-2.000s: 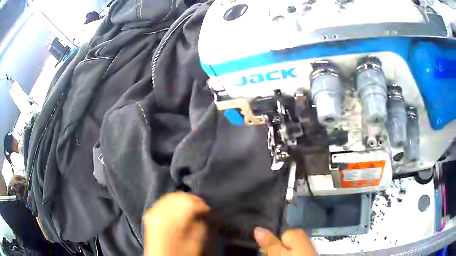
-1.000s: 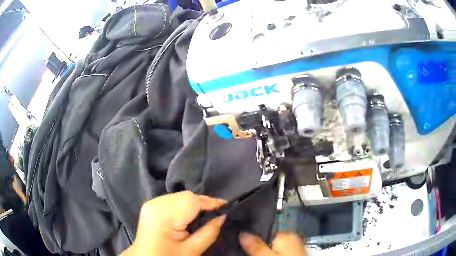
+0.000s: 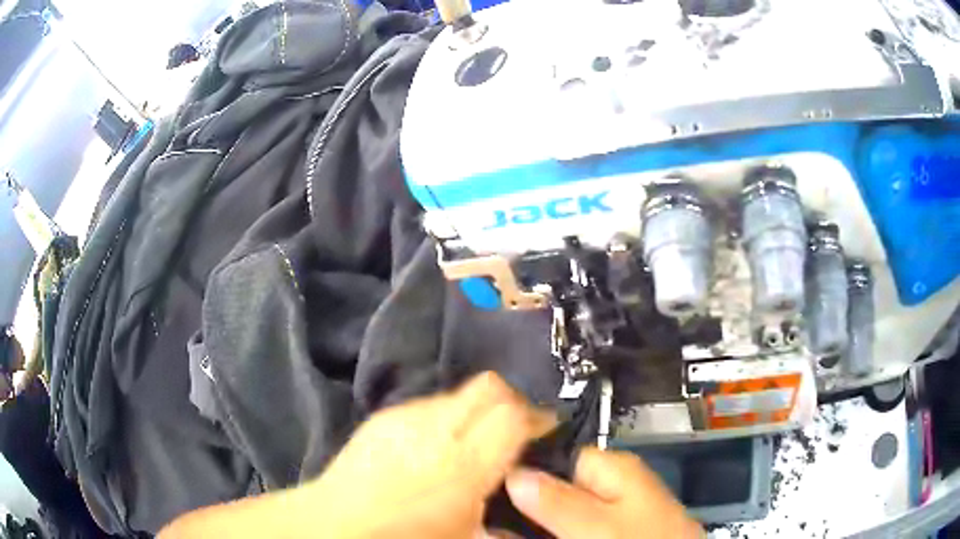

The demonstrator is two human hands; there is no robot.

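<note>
A large dark grey garment (image 3: 253, 263) fills the left and centre, and one panel runs to the presser foot (image 3: 574, 368) of the white and blue overlock machine (image 3: 547, 174). My left hand (image 3: 453, 442) holds a dark edge of the garment just below the foot, its fingers slightly blurred. My right hand (image 3: 600, 500) pinches the same dark cloth right beside it, at the bottom edge of the picture. The fingertips of both hands are close together, and the cloth between them is bunched.
Grey tension dials (image 3: 676, 247) stand on the machine front. A grey rectangular recess (image 3: 763, 479) lies below the foot. Black lint is scattered on the white table (image 3: 832, 474). Part of a person (image 3: 16, 358) shows at the far left edge.
My left hand has moved right and up, near the foot and my right hand. The dark edge it held further left is now bunched below the foot. The view has shifted slightly.
</note>
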